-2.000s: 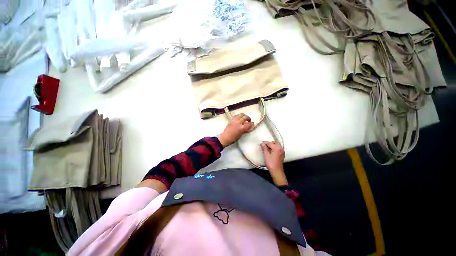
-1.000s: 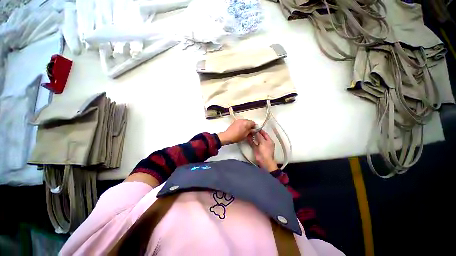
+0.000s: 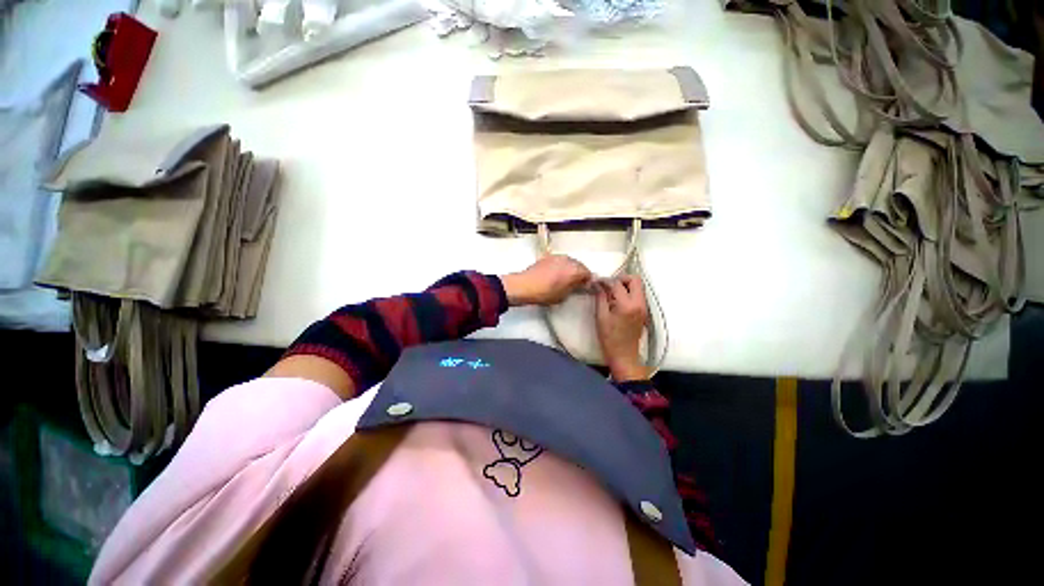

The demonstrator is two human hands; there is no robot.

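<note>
A beige tote bag (image 3: 590,166) lies folded flat on the table in front of me, its upper panel folded over with grey patches at both corners. Its handles (image 3: 653,300) hang from the near edge towards me. My left hand (image 3: 552,279) is below the bag, its fingertips pinched on the handle strap. My right hand (image 3: 622,317) is close beside it, its fingers also on the strap. The fingertips of both hands nearly meet. Whether a small tag is between them is too small to tell.
A stack of folded bags (image 3: 137,235) stands at the left with handles hanging off the table edge. Loose bags (image 3: 904,189) with tangled handles lie at the right. A red tape dispenser (image 3: 120,60), white wrapped material (image 3: 332,48) and small white tags (image 3: 504,25) lie at the far side.
The view has shifted, so the bag looks straighter. My hands, apart two seconds ago, have come together at the handles and remain there.
</note>
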